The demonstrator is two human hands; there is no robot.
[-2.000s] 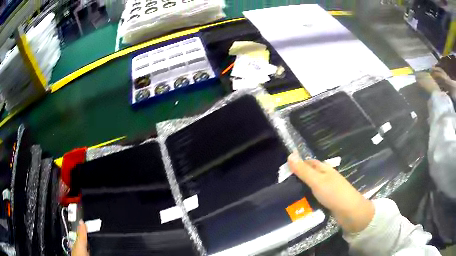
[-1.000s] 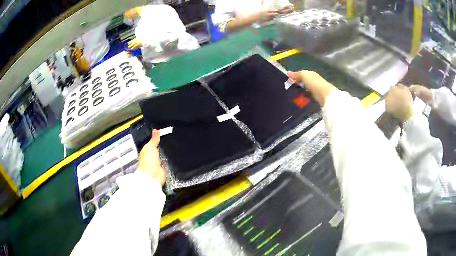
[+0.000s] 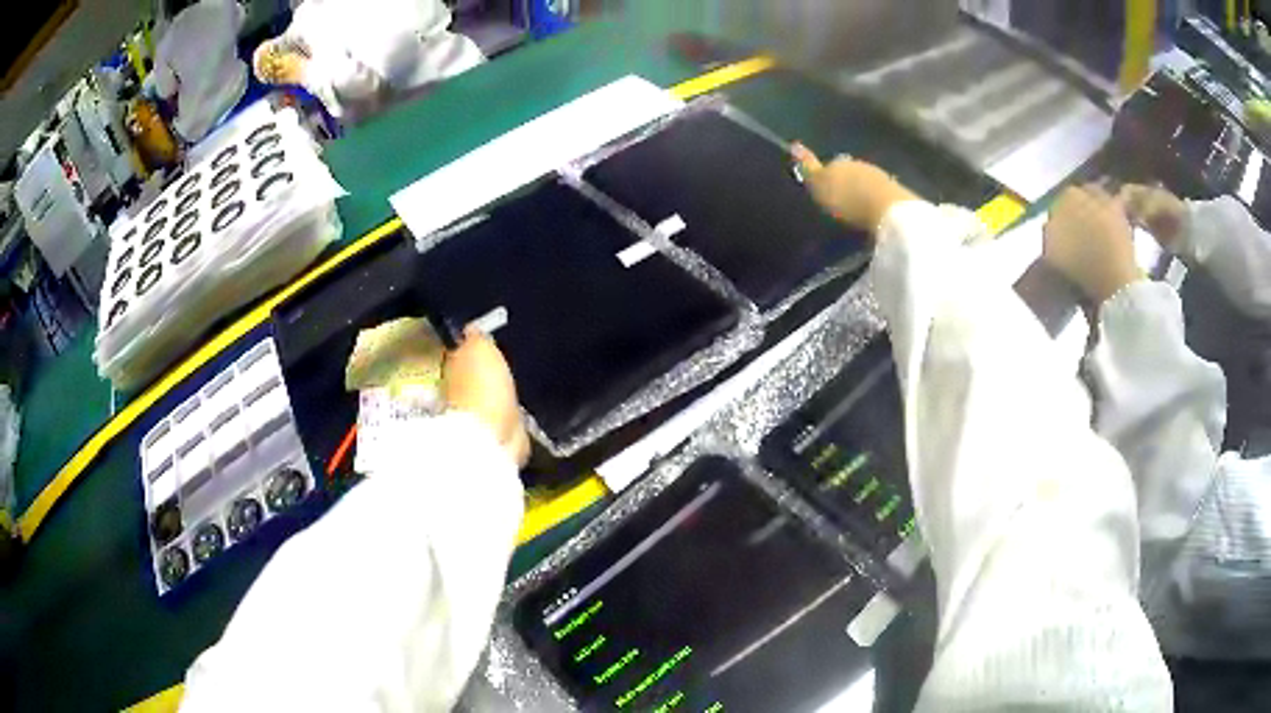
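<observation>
Two dark tablets lie side by side on bubble wrap on or just above a white sheet. My left hand holds the lower left edge of the left tablet, by a white tab. My right hand holds the upper right edge of the right tablet. A white tape tab bridges the gap between them. Nearer me, a tablet with green text lines lies on bubble wrap. Another tablet with green text lies beside it, partly hidden by my right sleeve.
A blue-rimmed compartment tray with round parts is at left. Crumpled papers lie beside my left hand. A tall stack of white moulded trays stands behind. Another person's hands are close at right. A person in white is at the back.
The dark tablets were lifted from the near bench and carried to the far side, over the white sheet. Tablets with green text now show nearer me. The orange-red square is no longer visible.
</observation>
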